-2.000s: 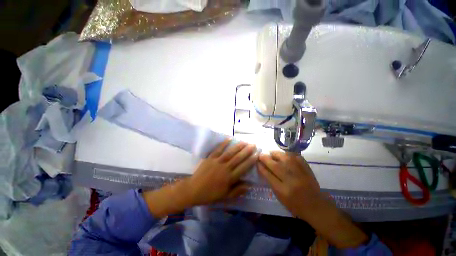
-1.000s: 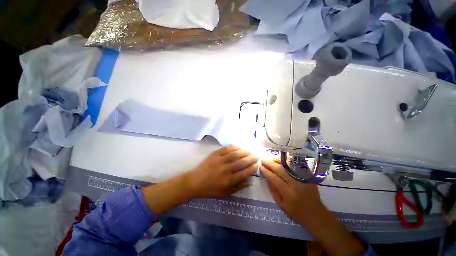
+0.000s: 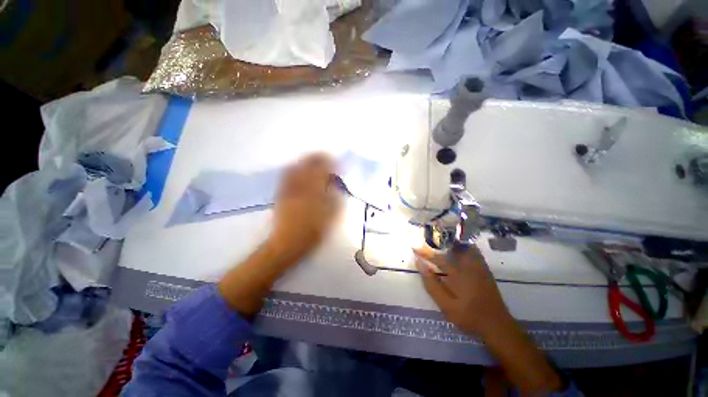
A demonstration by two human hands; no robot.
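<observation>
The pale blue fabric strip (image 3: 241, 190) lies across the white table left of the needle area. Its right end shows beyond my left hand, washed out by the lamp. My left hand (image 3: 307, 201) is blurred over the strip's middle; its grip cannot be made out. My right hand (image 3: 459, 288) is just below the presser foot area (image 3: 446, 235), fingertips near the needle; whether they pinch anything is unclear. The white sewing machine head (image 3: 528, 167) stands at right.
Scissors (image 3: 630, 314) lie at the right. A measuring tape strip (image 3: 349, 315) runs along the front edge. White and blue pieces (image 3: 89, 170) heap at left. Blue cut pieces (image 3: 528, 54) and a shiny brown package (image 3: 233, 70) are at the back.
My left hand has moved up and left from the needle area, and the strip's right end now lies farther back. My right hand stays near the needle. The camera view has shifted.
</observation>
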